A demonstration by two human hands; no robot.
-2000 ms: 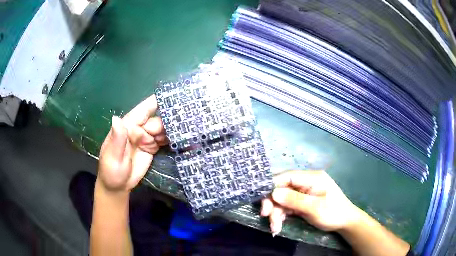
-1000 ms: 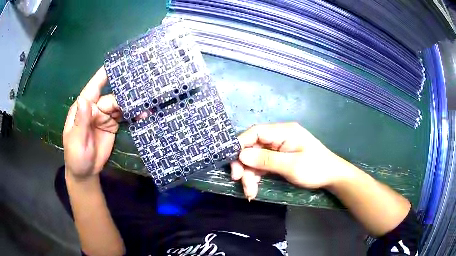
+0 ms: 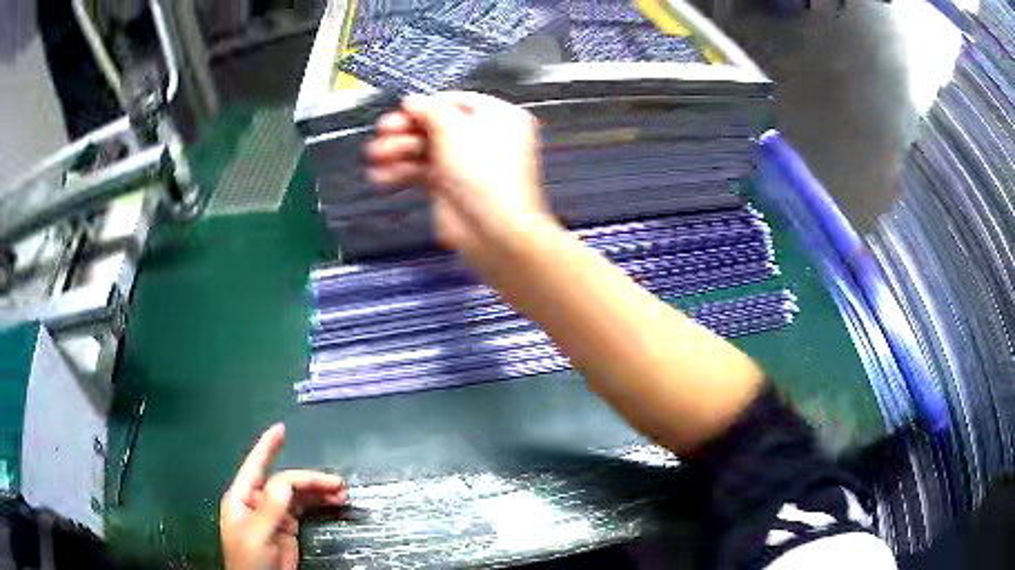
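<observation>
A populated circuit board point(image 3: 429, 42) with a dotted pattern lies at an angle on top of the thick grey tray stack point(image 3: 640, 150). My right hand point(image 3: 467, 161) is blurred at the stack's front top edge, fingers curled, just below the board. I cannot tell if it touches or grips the board's edge. My left hand point(image 3: 273, 507) is low at the left, near the bench's front edge, with fingers apart and empty. Purple-white board edges point(image 3: 423, 323) lie in rows in front of the stack, partly hidden by my right forearm.
The worn green bench point(image 3: 212, 334) lies under everything. A perforated plate point(image 3: 256, 167) is at the back left, beside a white conveyor frame point(image 3: 100, 200). Dark tweezers point(image 3: 130, 451) lie at the left. Blue and grey strips point(image 3: 879, 301) stand along the right side.
The board held between both hands is no longer between them. My right hand has moved up and forward to the tray stack. My left hand is lower and empty. The view has shifted forward.
</observation>
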